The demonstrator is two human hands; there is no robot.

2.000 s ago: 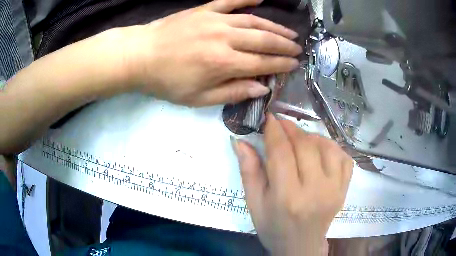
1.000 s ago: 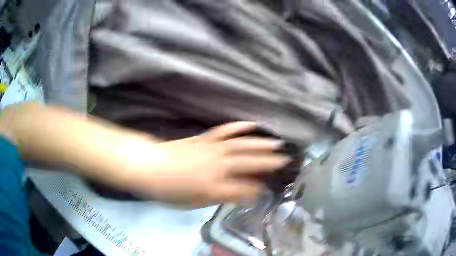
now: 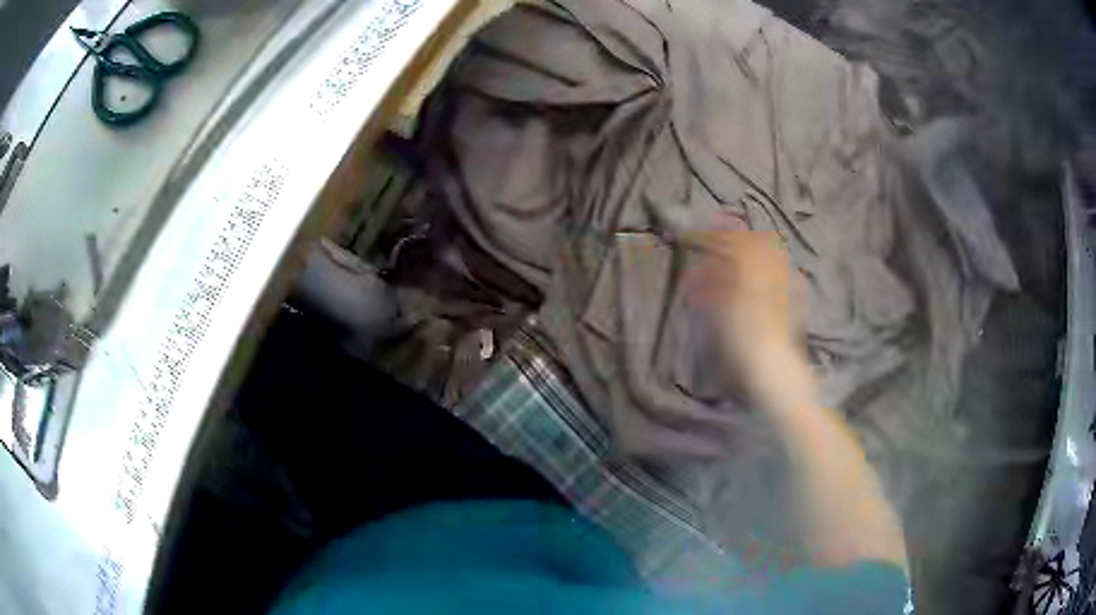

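Note:
A crumpled heap of thin taupe-grey garment pieces (image 3: 841,180) fills the middle and right of the view, beside the table. My right hand (image 3: 751,282) reaches onto the heap from the lower right. It is blurred and its fingertips are unclear, so I cannot tell whether it grips cloth. A fold or edge of grey cloth runs left from the fingers. My left hand is not in view.
The white table (image 3: 204,300) with its printed ruler scale curves down the left side. Dark teal looped scissors (image 3: 135,69) lie on it, upper left. Plaid cloth (image 3: 541,415) lies below the heap, near my lap. A shiny metal part (image 3: 46,421) shows at the left edge.
The view has swung from the sewing machine to the heap beside the table. My left hand, earlier on dark and grey cloth by the machine, has left the picture. My right hand is now on the heap.

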